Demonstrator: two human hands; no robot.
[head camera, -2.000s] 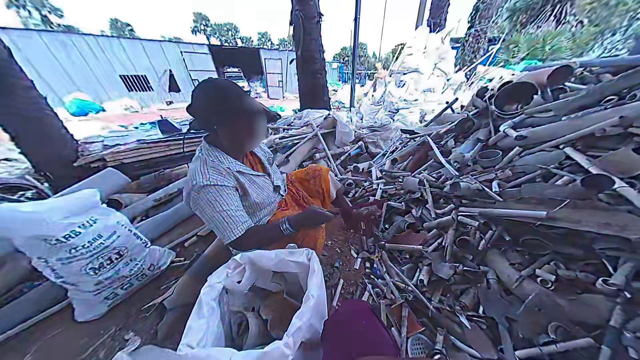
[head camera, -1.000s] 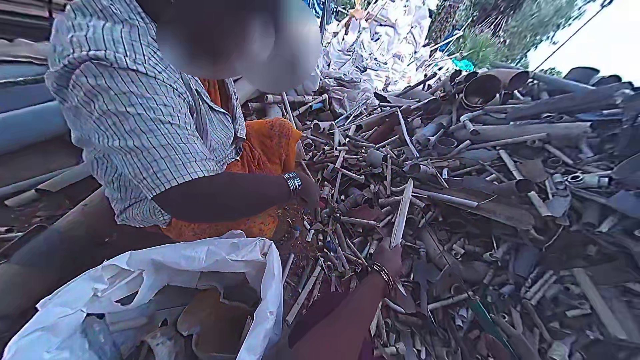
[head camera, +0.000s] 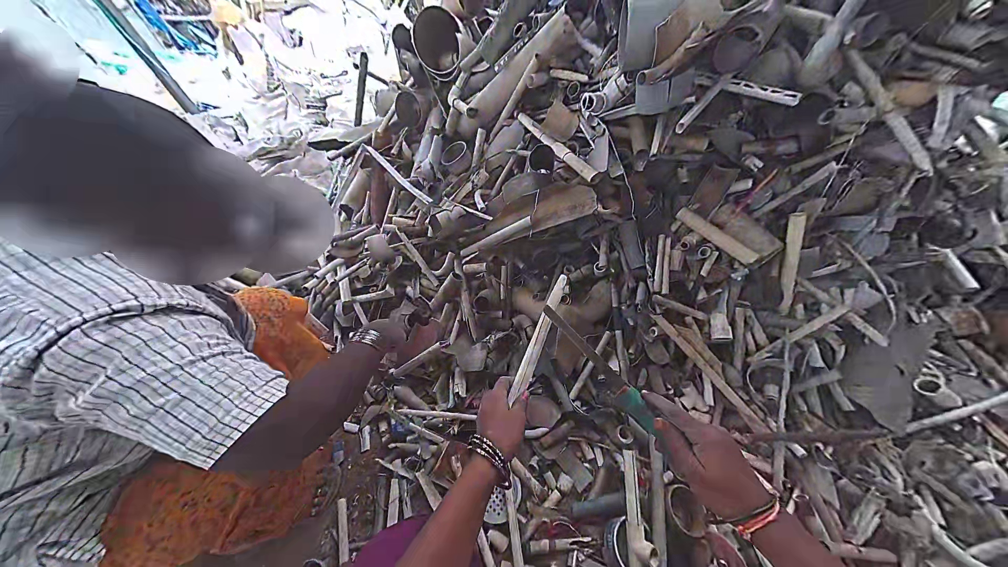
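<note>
My left hand (head camera: 502, 417), with dark bangles at the wrist, grips the lower end of a pale, split length of plastic pipe (head camera: 539, 339) that points up and away. To its right, my right hand (head camera: 701, 457) is closed round the green handle (head camera: 635, 405) of a long, thin tool with a dark blade (head camera: 579, 339), which looks like a knife. The blade's tip lies close to the upper part of the pipe piece; whether they touch I cannot tell. Both hands are above a heap of scrap pipes (head camera: 717, 236).
At the left, close by, a person in a striped shirt (head camera: 142, 354) and orange cloth reaches into the heap with a bangled arm (head camera: 315, 402). Broken pipes, strips and fittings spread across the centre and right. White sacks or sheeting (head camera: 268, 87) lie behind at the upper left.
My right hand has come into view with the green-handled tool. A pale piece was in my left hand a second ago too. The view has turned down towards the heap.
</note>
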